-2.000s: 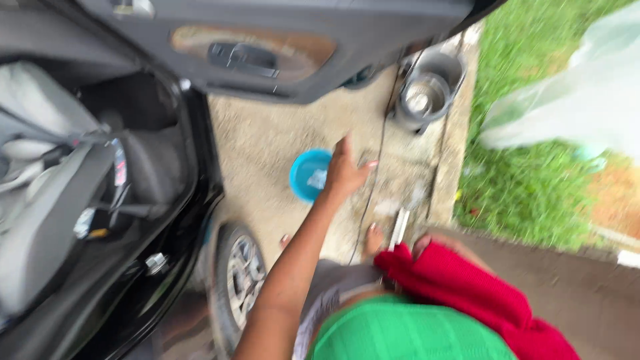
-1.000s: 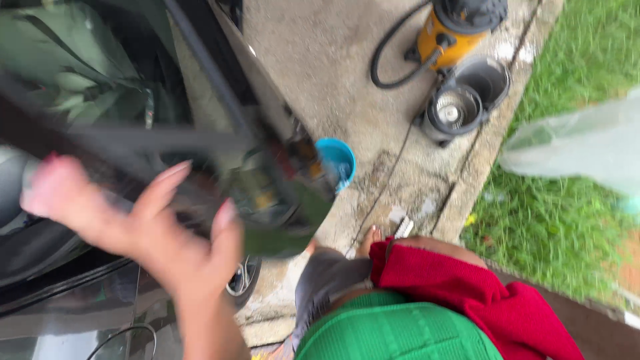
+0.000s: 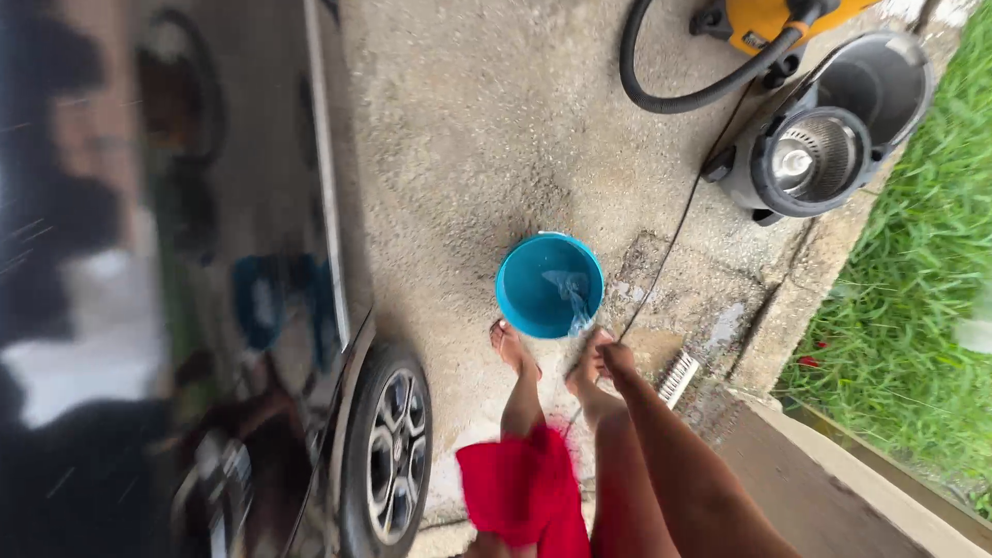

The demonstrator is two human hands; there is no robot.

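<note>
My right hand (image 3: 616,360) is low beside the right foot, just outside the rim of a blue plastic bucket (image 3: 511,287); its fingers are too small and blurred to show whether they hold anything. A crumpled, pale wet cloth or plastic piece (image 3: 572,291) lies in the bucket, against its right side. A red cloth (image 3: 519,480) hangs in front of my left leg. Some skin shows under its bottom edge, but whether that is hand or leg is unclear. My left hand cannot be made out. The dark, glossy car side (image 3: 256,194) fills the left.
A car wheel (image 3: 395,457) stands left of my feet. At the upper right are a yellow vacuum cleaner (image 3: 744,27) with a black hose (image 3: 659,101) and a grey twin-chamber mop bucket (image 3: 891,85). A thin cable crosses the concrete near a white brush or grate (image 3: 678,380). Grass borders the slab.
The outstretched hand by the car door is gone from there. The car interior no longer shows. The red cloth, at the lower right before, now hangs before my legs. The view has shifted strongly.
</note>
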